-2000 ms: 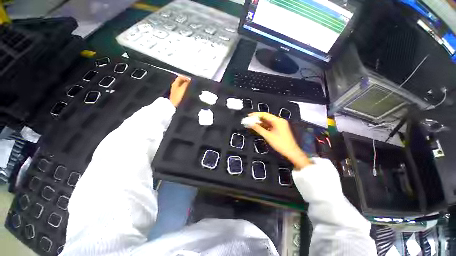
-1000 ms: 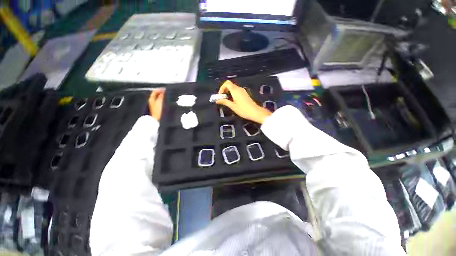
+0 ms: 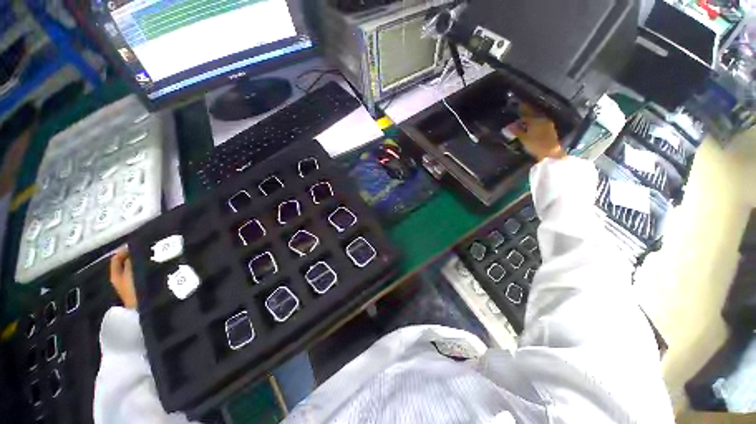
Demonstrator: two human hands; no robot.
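Observation:
A black foam tray [image 3: 186, 323] lies in front of me with several dark-faced smartwatch units [image 3: 282, 303] in its pockets. Two white units [image 3: 183, 281] sit in pockets at its left side; other pockets there are empty. My left hand [image 3: 123, 277] holds the tray's left edge, its fingers partly hidden. My right hand [image 3: 539, 137] is inside the open dark test box [image 3: 489, 182], fingertips closed on a small pale unit [image 3: 511, 131]. A thin white wire [image 3: 458, 118] hangs into the box to the left of the hand.
The monitor [image 3: 199, 37] and keyboard [image 3: 278, 132] stand behind the tray, the bench instrument [image 3: 406, 54] beside them. A white plastic tray [image 3: 91, 186] lies at left. A blue patterned pad [image 3: 385, 178] lies between tray and box. Bagged parts [image 3: 634, 178] are at right.
My right hand has moved from above the foam tray rightward into the test box. My left hand stays at the tray's edge. The view has turned right.

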